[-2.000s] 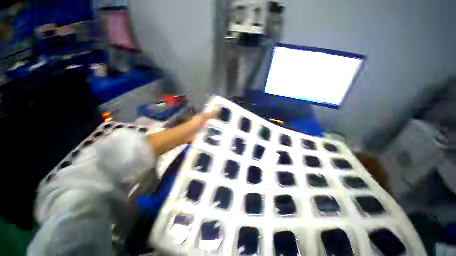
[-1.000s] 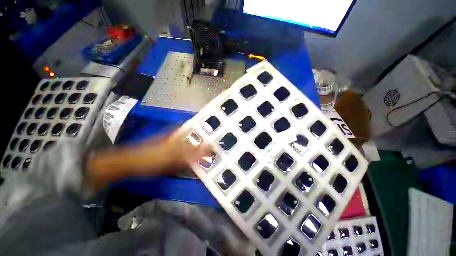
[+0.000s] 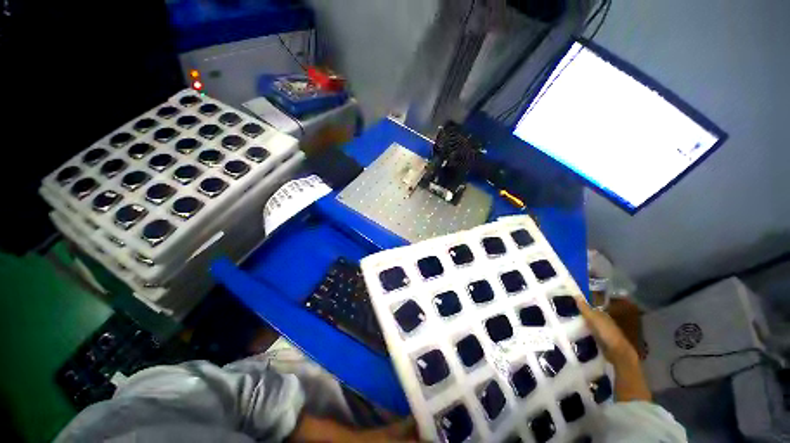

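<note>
A white parts tray (image 3: 459,326) with rows of square pockets holding dark glossy watch cases (image 3: 499,328) is tilted in front of me, over the right part of the keyboard shelf. My right hand (image 3: 613,348) grips its right edge, with the fingertips at the rim and the rest partly behind it. My left hand (image 3: 381,430) is at the tray's lower left edge, low in the picture and partly cut off; it appears to hold the rim.
Stacked trays (image 3: 173,251) with dark parts stand at left. The perforated plate (image 3: 390,195) bears a black fixture (image 3: 446,189). A yellow-and-black tool (image 3: 512,199) lies behind it. A black keyboard (image 3: 340,298), paper labels (image 3: 294,202), blue basket (image 3: 299,93), monitor (image 3: 619,125) and white box (image 3: 702,333) surround the tray.
The tray has turned and moved lower and right in the picture. My left hand has moved from its upper left side to the lower left edge. My right hand has come into view at the right edge.
</note>
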